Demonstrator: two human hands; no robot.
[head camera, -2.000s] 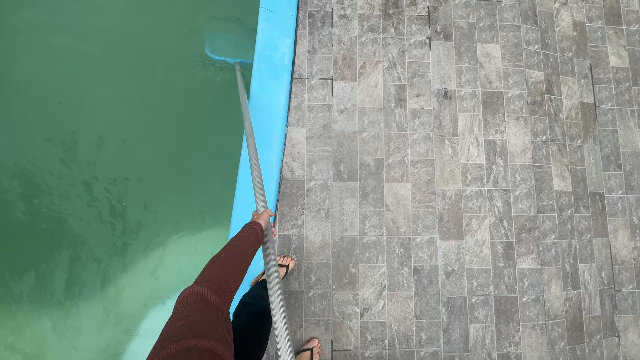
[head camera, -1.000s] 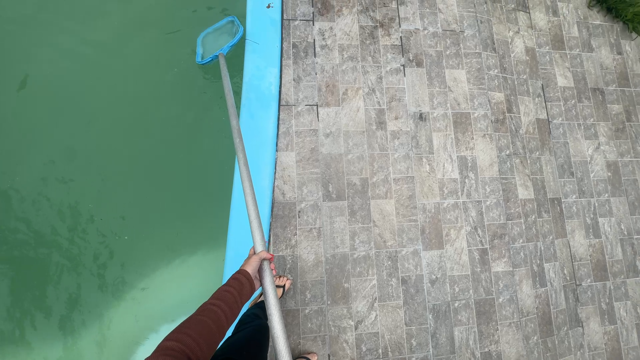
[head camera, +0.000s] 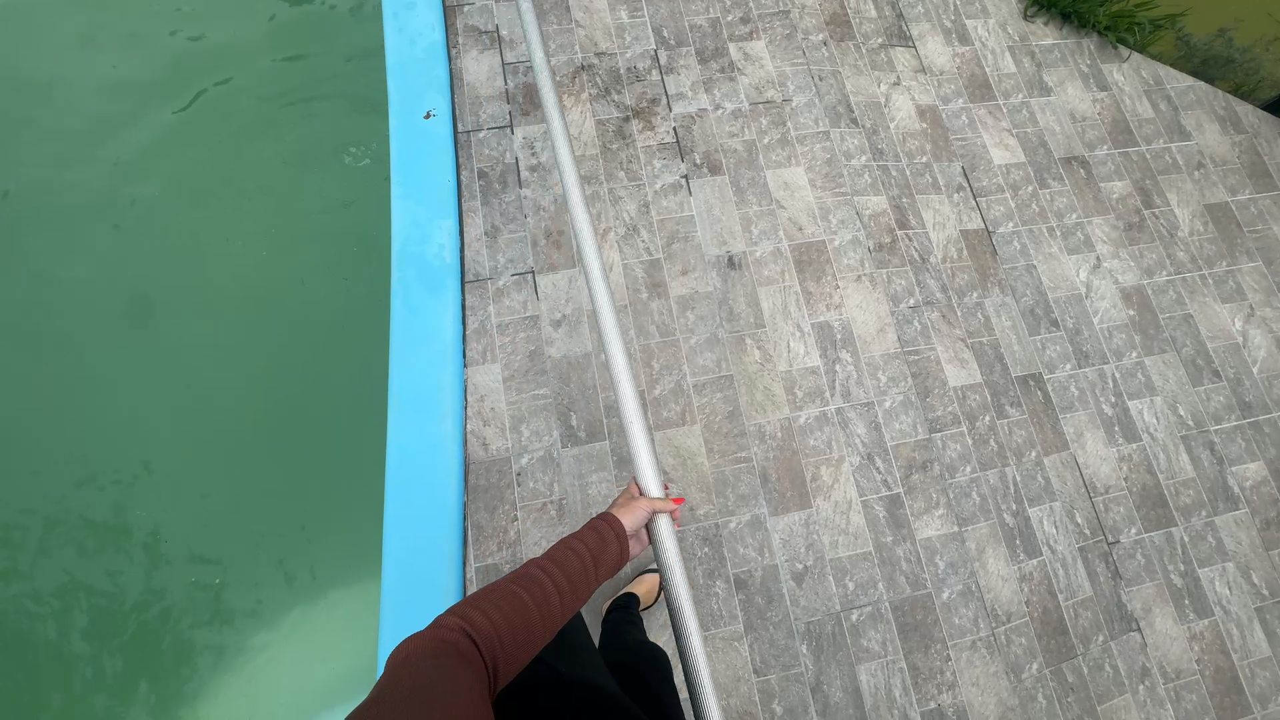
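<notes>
My left hand (head camera: 648, 512), its arm in a brown ribbed sleeve, is closed around a long grey metal pole (head camera: 607, 300) near the bottom centre. The pole slants from the top edge down to the bottom edge, above the paving; its far end and its near end both lie outside the view. Left of the pole runs the light blue edge of a pool (head camera: 425, 300), with green, murky pool water (head camera: 200, 330) beyond it. The net seen earlier on the pole is out of view. My right hand is not in view.
Grey stone-look paving tiles (head camera: 850, 350) cover the ground right of the pool. My sandalled foot (head camera: 640, 590) stands on them below my left hand. Green grass (head camera: 1105, 18) edges the paving at the top right, beside murky greenish water (head camera: 1230, 40).
The blue-rimmed net rose out of the water between the earlier frames, then left the view. The pole and my left hand have moved right, from the pool edge to over the paving. The view has shifted.
</notes>
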